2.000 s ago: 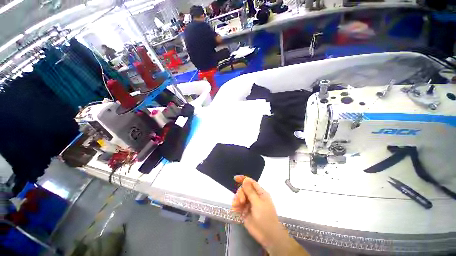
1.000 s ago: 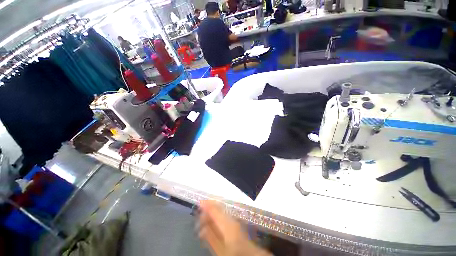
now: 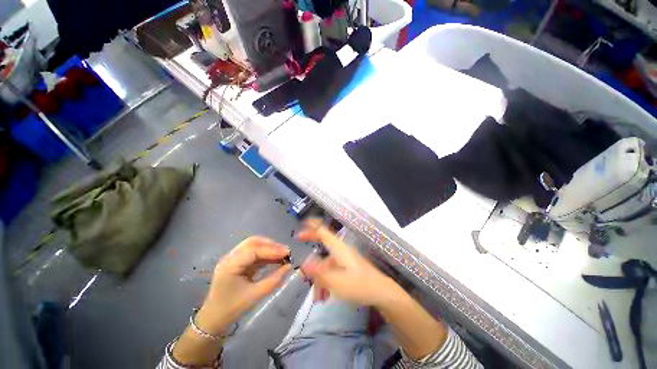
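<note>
My left hand (image 3: 241,277) is over the lap and floor, with a tiny dark wisp, perhaps a thread end (image 3: 288,258), between thumb and fingertips. My right hand (image 3: 335,267) is just right of it, fingers apart and slightly blurred; I see nothing in it. The black cut panel (image 3: 405,173) lies flat on the white table (image 3: 328,155). A crumpled black garment heap (image 3: 533,144) lies behind and right of it. The lockstitch machine head (image 3: 601,184) is at the right. The thread snips (image 3: 609,330) and a black strip (image 3: 637,303) lie in front of it.
A second machine (image 3: 259,32) stands at the upper left with tangled red thread (image 3: 229,74) and a black folded piece (image 3: 324,79) beside it. A white trough (image 3: 461,39) runs behind the table. An olive sack (image 3: 126,212) and scattered bits are on the floor.
The view has tilted down and left. My left hand has come into view holding the wisp. My right hand has moved off the table area beside it and its fingers have spread.
</note>
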